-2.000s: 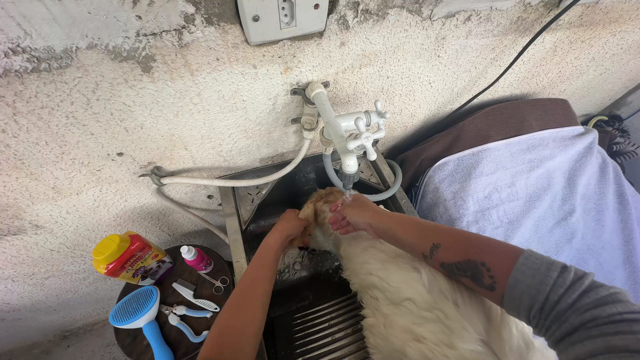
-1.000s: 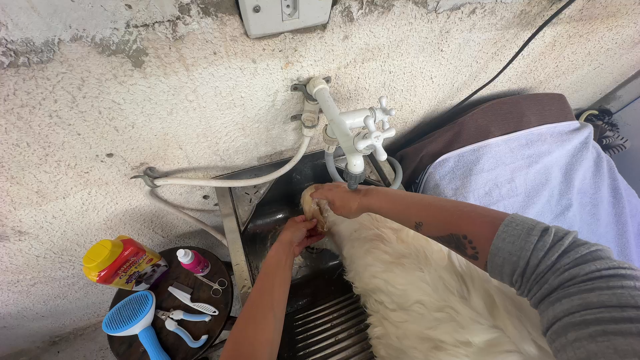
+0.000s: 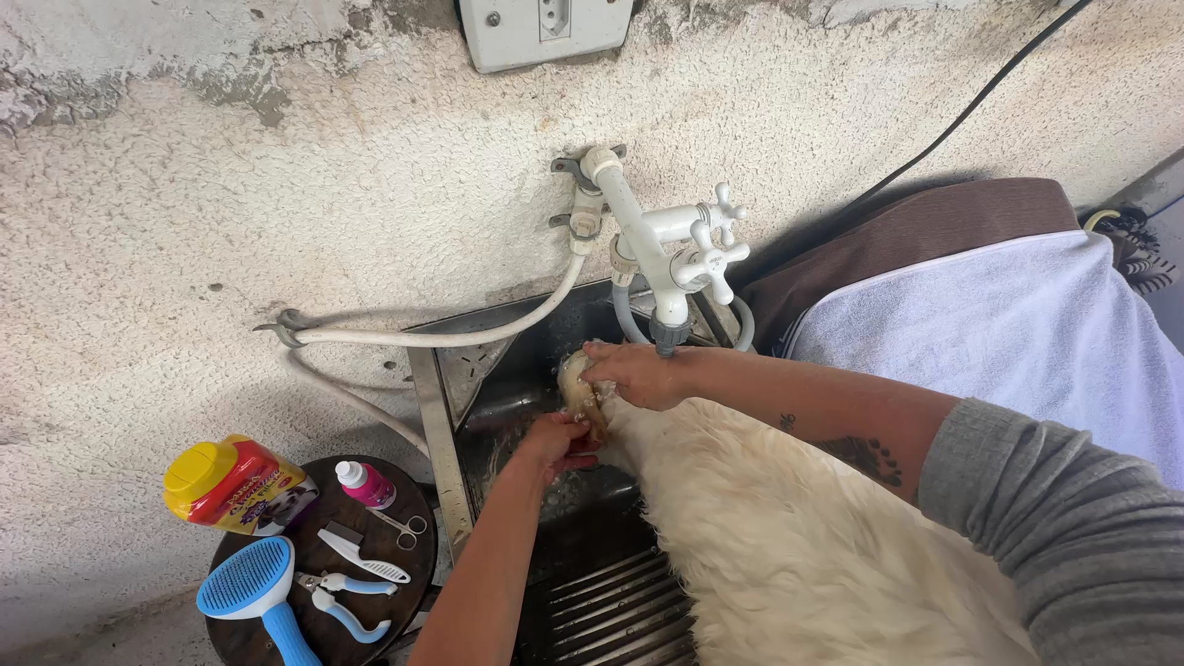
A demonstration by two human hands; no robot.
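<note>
A dog with long cream-white fur (image 3: pixel 814 518) stands or leans over a metal sink (image 3: pixel 442 444), its wet head (image 3: pixel 581 384) low in the basin under a white plastic faucet (image 3: pixel 647 250). My right hand (image 3: pixel 640 372) lies on top of the head, just below the faucet's grey outlet, fingers spread. My left hand (image 3: pixel 558 446) is at the lower side of the head, near the muzzle, its fingers curled against it. Water splashes around both hands. The dog's face is mostly hidden.
A round dark stool (image 3: pixel 421 518) at the left bears a yellow-capped container (image 3: pixel 240 486), a pink bottle (image 3: pixel 365 484), scissors (image 3: pixel 407 531), a small comb (image 3: pixel 363 555), nail clippers (image 3: pixel 347 601) and a blue slicker brush (image 3: pixel 254 583). A white towel (image 3: pixel 980 342) covers something at the right. A hose (image 3: pixel 425 339) runs along the wall.
My right hand has shifted from beneath the faucet outlet onto the dog's head. My left hand has moved from the top of the head down toward the muzzle.
</note>
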